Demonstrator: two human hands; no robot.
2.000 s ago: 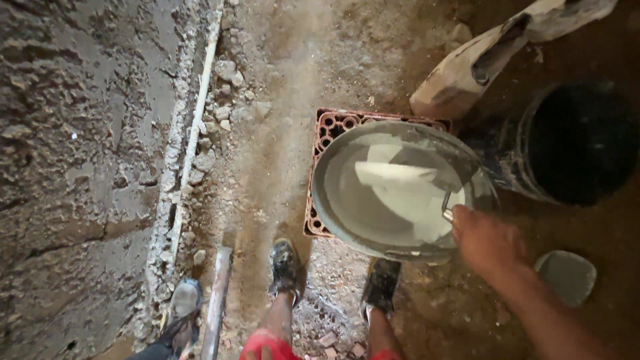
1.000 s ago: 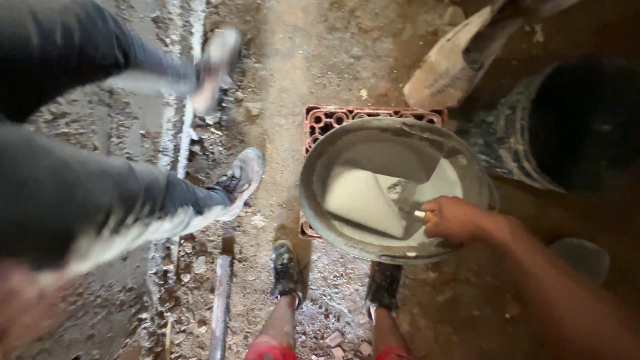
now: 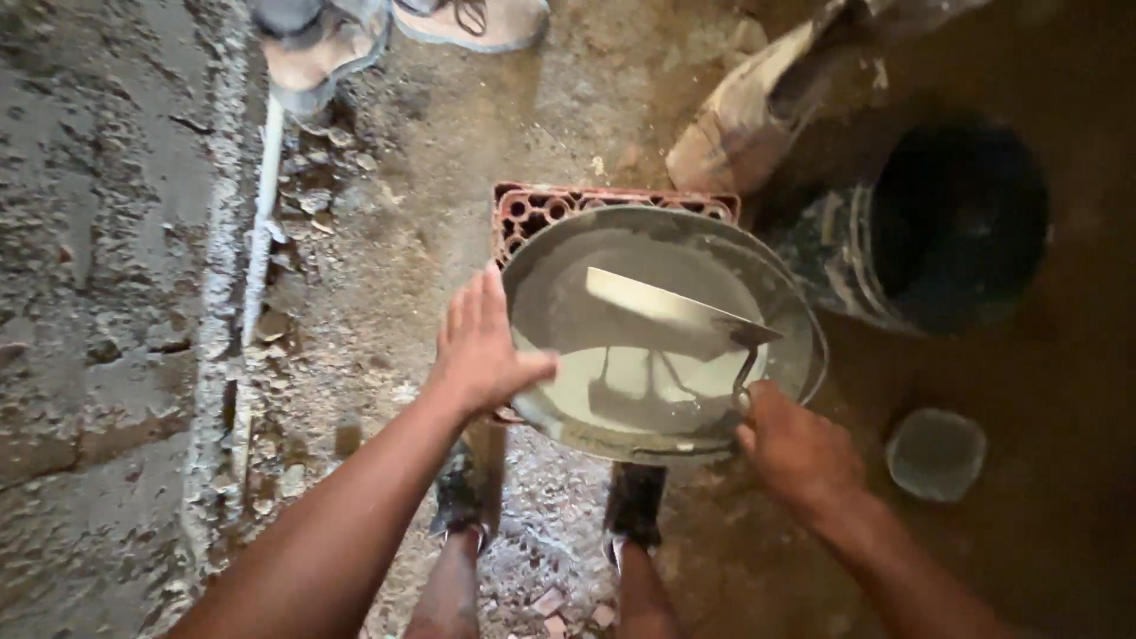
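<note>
A round tub (image 3: 568,437) stands on a reddish plastic crate (image 3: 612,197), with wet grey mix (image 3: 550,306) and paler liquid (image 3: 577,377) inside. My right hand (image 3: 799,444) grips the handle of a trowel (image 3: 666,302) at the tub's right side; the metal blade is tilted over the mix and points left. My left hand (image 3: 484,351) rests against the tub's left rim, fingers extended, thumb over the edge. The handle is mostly hidden in my right fist.
Another person's shoes (image 3: 470,22) are at the top left. A large dark bucket (image 3: 958,226) lies or stands right of the tub, a torn paper sack (image 3: 737,142) above it. A small pale container (image 3: 936,454) sits lower right. Rough wall and rubble run along the left.
My left hand has come into view at the tub's left rim. The trowel blade has lifted from the mix. The other person, mid-stride at the left one second ago, now shows only shoes at the top.
</note>
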